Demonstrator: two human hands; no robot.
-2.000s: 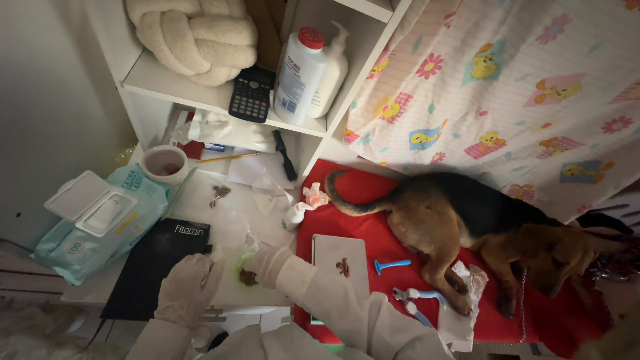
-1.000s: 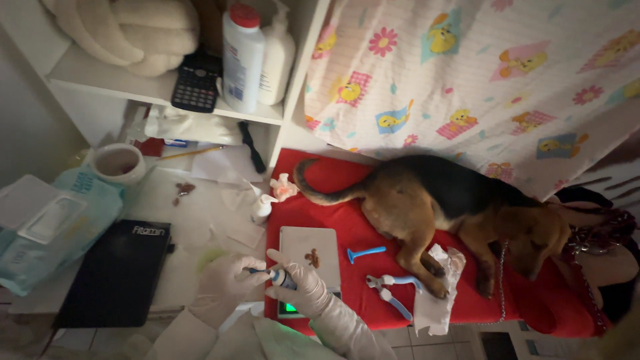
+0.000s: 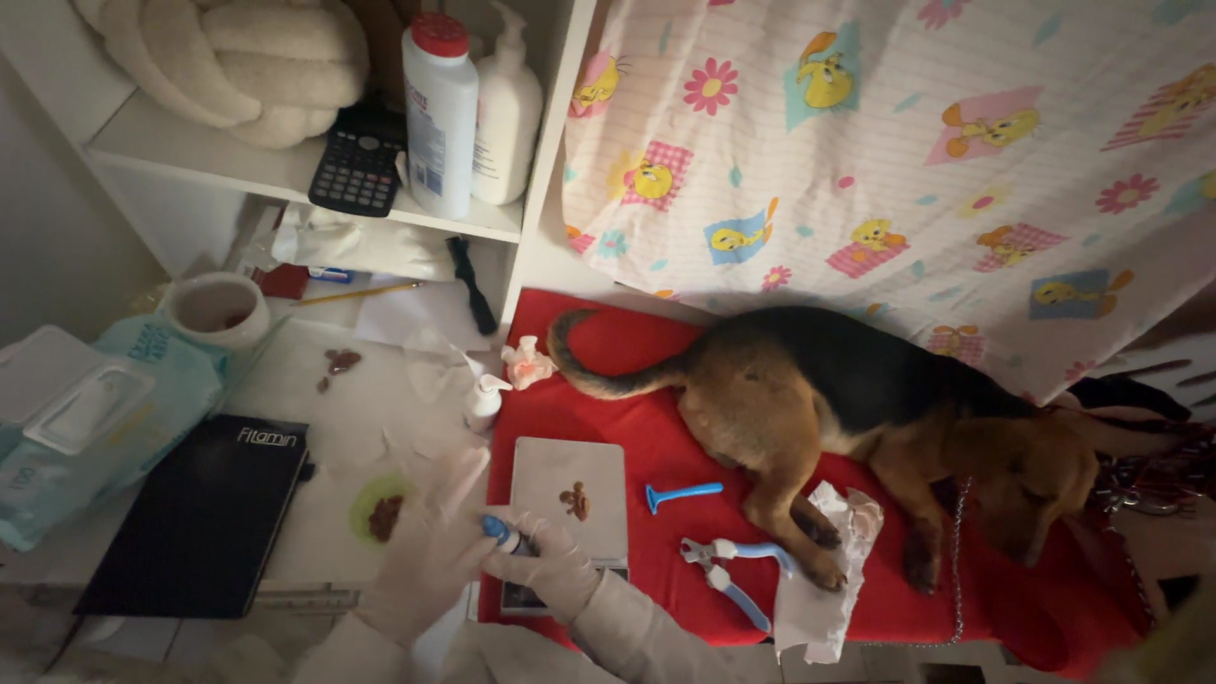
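My right hand (image 3: 549,562), in a pale glove, grips a small bottle with a blue cap (image 3: 501,532). Beside it my left hand (image 3: 427,541), also gloved, has its palm turned toward the bottle and its fingers extended; it holds nothing that I can see. Left of that hand, a green dish (image 3: 366,508) bears brown chunks (image 3: 385,518). Behind my right hand, a flat digital scale (image 3: 570,465) carries a small brown clump (image 3: 576,501). A blue razor (image 3: 684,494) and blue-handled nail clippers (image 3: 730,579) lie on the red cloth (image 3: 655,541).
A dog (image 3: 817,389) lies on its side at the right, a chain (image 3: 959,570) near its head. White paper (image 3: 836,579) is by its paws. At left are a black notebook (image 3: 204,522), wipes pack (image 3: 114,408), cup (image 3: 218,309) and pump bottle (image 3: 484,404). Shelves (image 3: 209,152) stand behind.
My right hand was over the brown chunks two seconds ago; one second ago it was by the scale with the blue-capped bottle. My left hand has opened beside the bottle.
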